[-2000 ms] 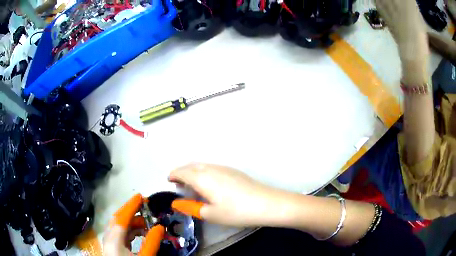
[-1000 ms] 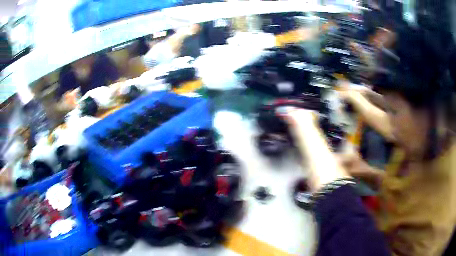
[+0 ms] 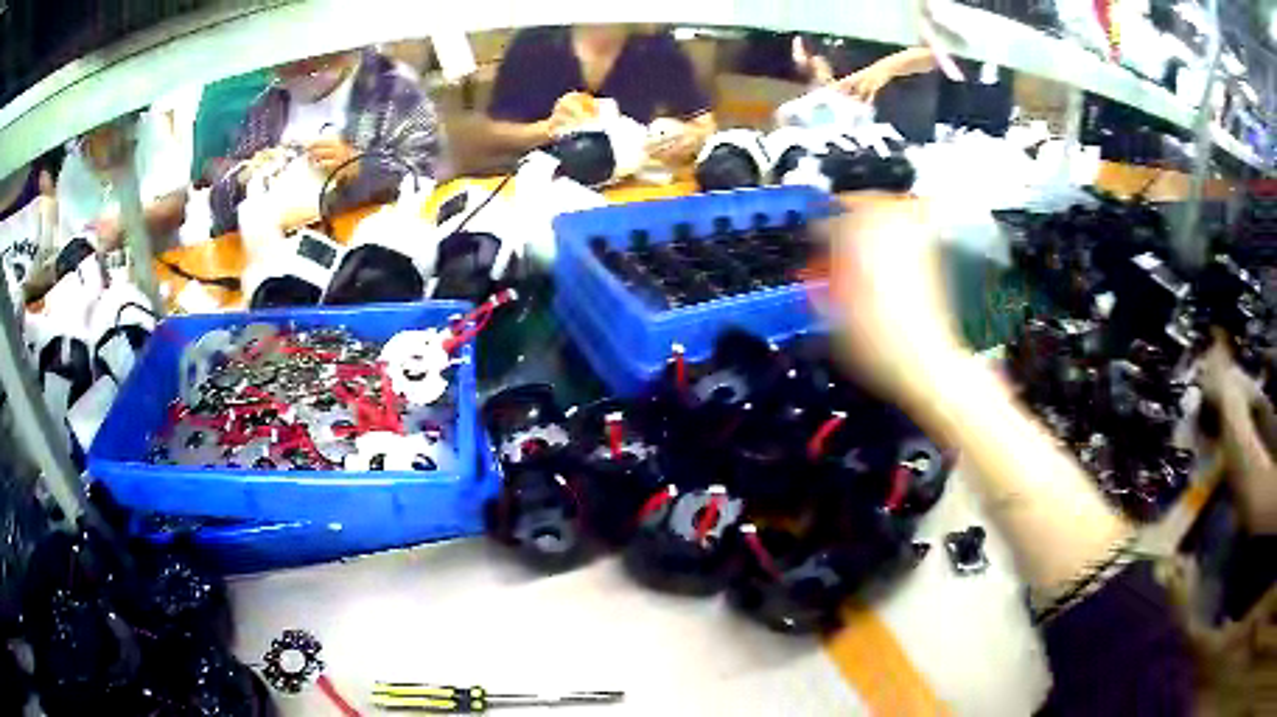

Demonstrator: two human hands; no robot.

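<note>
My right hand [image 3: 889,280] is blurred, reaching forward over the right end of the blue parts bin [image 3: 616,336], which holds small black parts in rows. Its fingers cannot be made out, nor whether they hold anything. My left hand is out of the picture. Black housings [image 3: 798,574] with rings and red leads are heaped in front of the bin. A small square dark board [image 3: 966,549] lies right of the heap. A light ring [image 3: 293,660] with a red lead lies at the lower left, beside the yellow-and-black screwdriver [image 3: 434,696].
A blue bin of LED boards [image 3: 280,490] stands at left. Dark housings are heaped at the lower left [image 3: 112,616] and black parts at right [image 3: 1092,350]. White-and-black camera bodies [image 3: 378,266] line the back. People sit opposite; another person's arm [image 3: 1239,420] shows at right.
The view has swung up from the near bench. My right hand has left the housing held near the front edge and reached out to the parts bin. My left hand has left the picture.
</note>
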